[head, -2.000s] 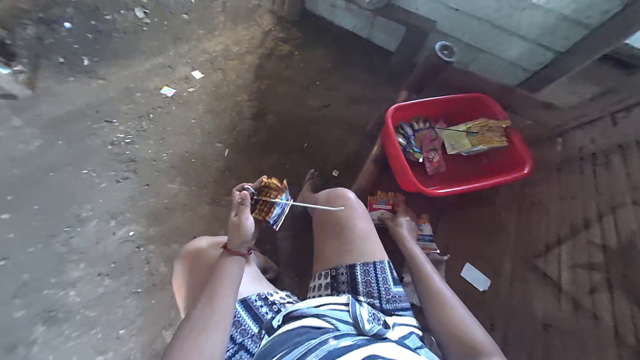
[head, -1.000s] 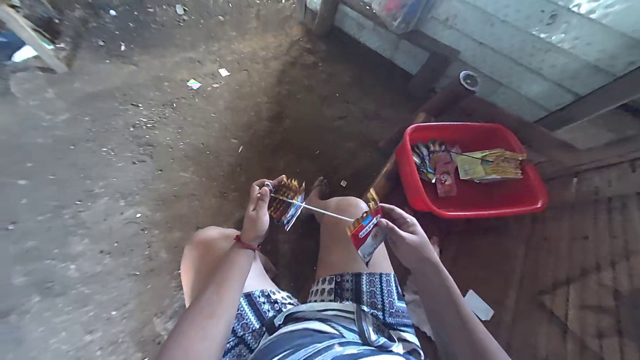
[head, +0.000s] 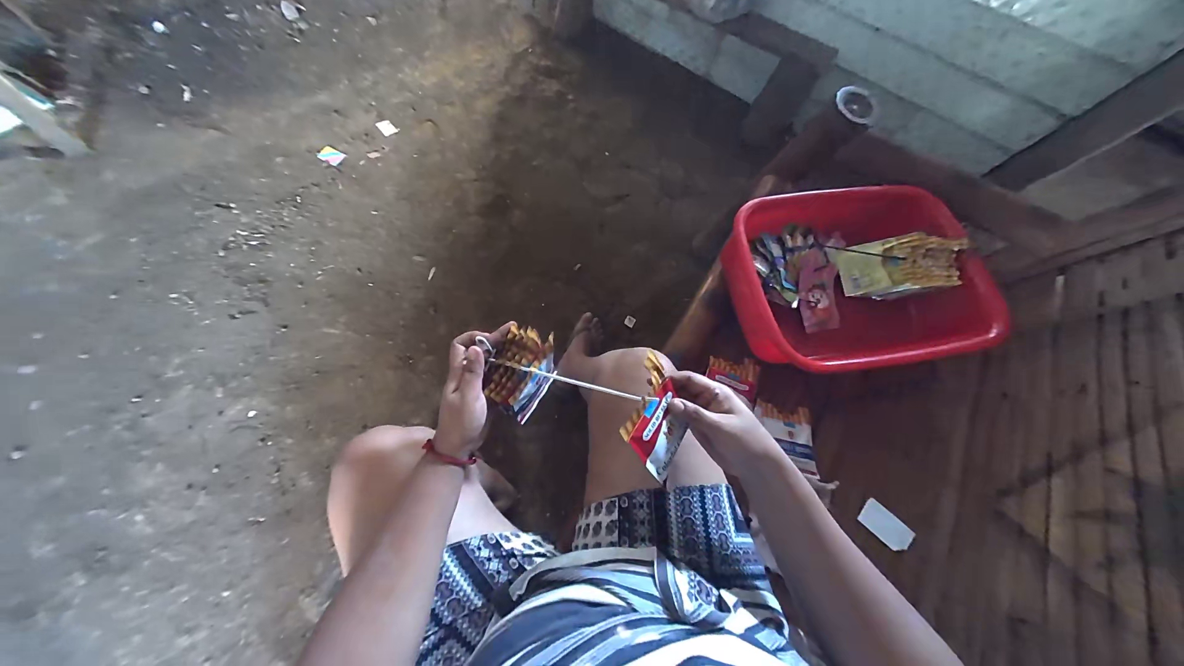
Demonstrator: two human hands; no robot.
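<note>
My left hand [head: 465, 393] grips the looped end of a thin white stick or cord [head: 592, 386], beside a bunch of snack packets printed with fries [head: 524, 370] strung on it. At the other end, my right hand [head: 726, 418] pinches a single red and white packet [head: 659, 427], which is on or against the tip; which of the two is unclear. More such packets, a red one [head: 733, 375] and a white and blue one [head: 786, 433], lie beside my right knee, partly hidden by my right hand and forearm.
A red plastic basin [head: 888, 356] holding colourful packets and a yellow bunch stands at the right on wooden slats [head: 1064, 481]. A white card-like piece [head: 885, 524] lies on the slats. A wooden beam edges the dirt floor [head: 231, 305], where small scraps lie. Pale wall boards rise behind.
Two seconds ago my right hand was down at the packets beside my right knee. It has come up with one packet to the end of the white stick or cord. My left hand keeps its hold.
</note>
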